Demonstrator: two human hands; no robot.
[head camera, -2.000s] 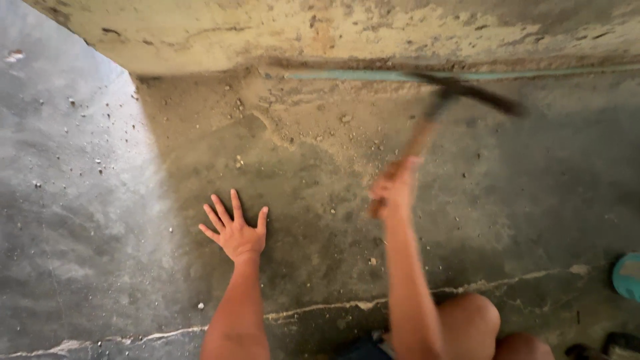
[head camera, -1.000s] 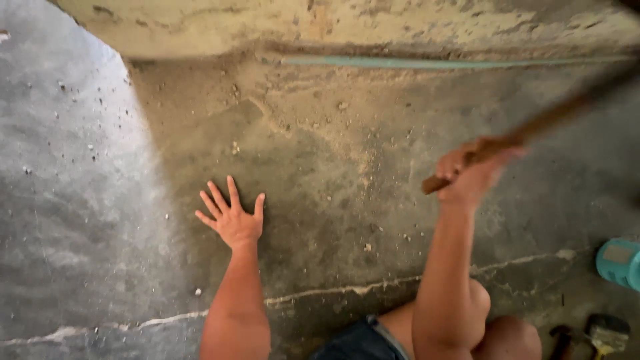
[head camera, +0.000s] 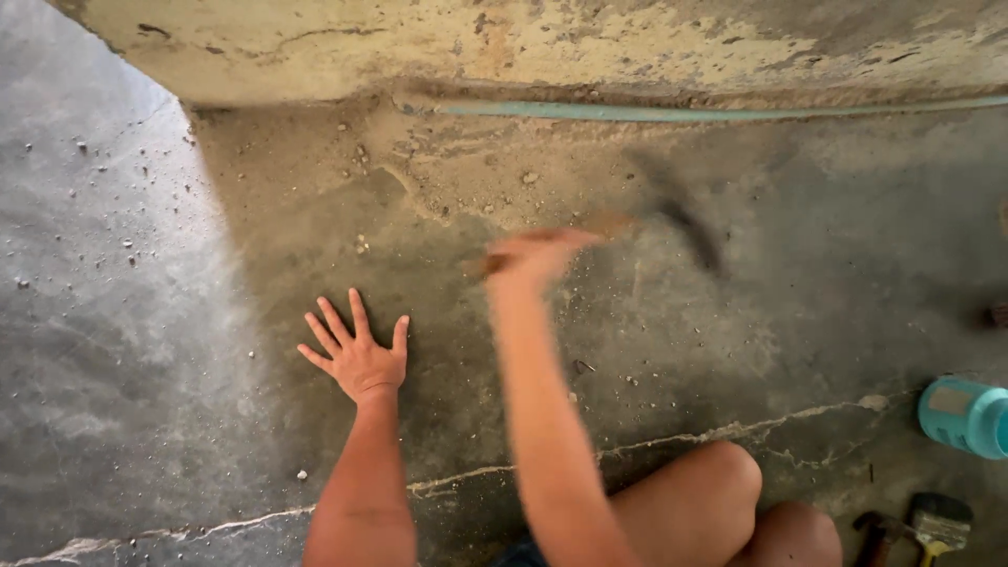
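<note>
My left hand (head camera: 361, 354) is planted palm down on the concrete floor (head camera: 441, 331), fingers spread, holding nothing. Blurred by motion, my right hand (head camera: 539, 250) grips the wooden handle of a pick-like hammer (head camera: 685, 224), whose dark, long head points away to the right of the hand. Loose grit and crumbled mortar (head camera: 480, 185) lie beyond both hands, along the foot of the wall. A pale green pipe or strip (head camera: 598, 111) runs along that wall base. Whether the tool's head touches the floor I cannot tell.
A worn yellowish wall (head camera: 315, 47) crosses the top of the view. At the right lie a turquoise plastic container (head camera: 957, 416), a paintbrush (head camera: 941, 521) and a hammer (head camera: 878, 535). A pale crack (head camera: 709, 433) crosses the floor near my bent knees.
My right hand has swung from the right side inward to the left, with the tool still in it. The tool's head, out of view a second ago, is visible again. My left hand stays planted.
</note>
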